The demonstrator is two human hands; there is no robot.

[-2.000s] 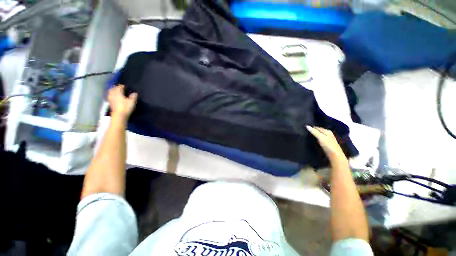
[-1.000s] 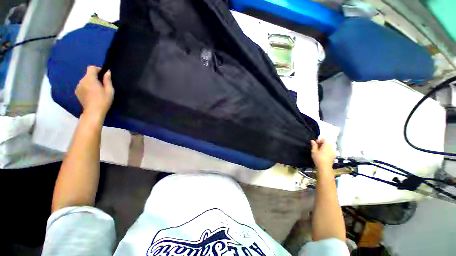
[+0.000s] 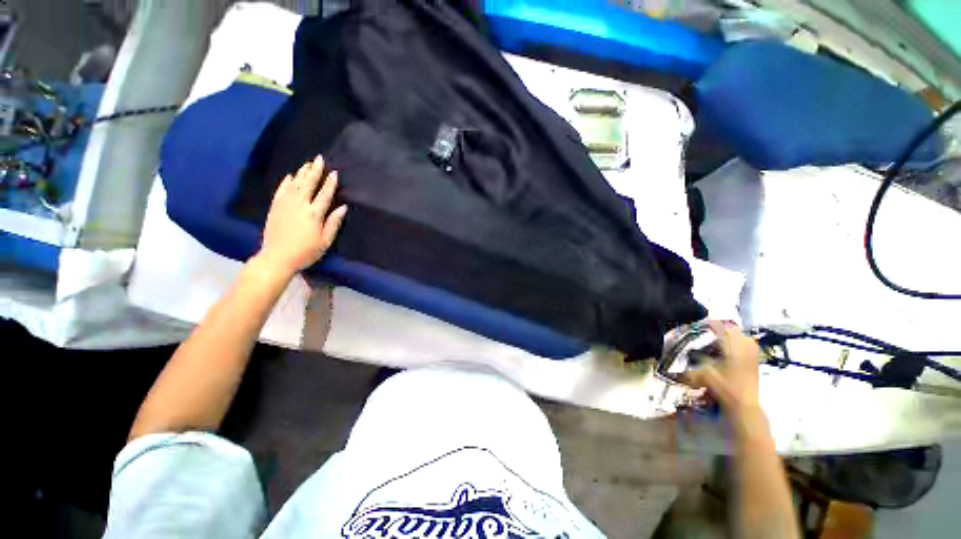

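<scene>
The black garment [image 3: 453, 221] lies spread over the long blue padded form [image 3: 211, 158], whose rounded left end and front edge show. A small shiny label shows on the cloth. My left hand [image 3: 304, 218] lies flat on the garment's left front part, fingers apart, holding nothing. My right hand [image 3: 732, 368] is at the metal iron [image 3: 685, 353] at the table's right end, beside the garment's right tip. The hand is blurred, but its fingers are curled round the iron's handle, which they mostly hide.
The white-covered table [image 3: 237, 305] has a metal-framed fitting [image 3: 599, 126] behind the garment. A bright blue bar [image 3: 601, 37] and a second blue pad [image 3: 811, 105] stand beyond. Black hoses [image 3: 843, 347] run right from the iron. A white side table [image 3: 822, 242] is at right.
My left hand has let go of the garment's left edge and moved right, onto the cloth. My right hand has left the garment's right tip and taken hold of the iron.
</scene>
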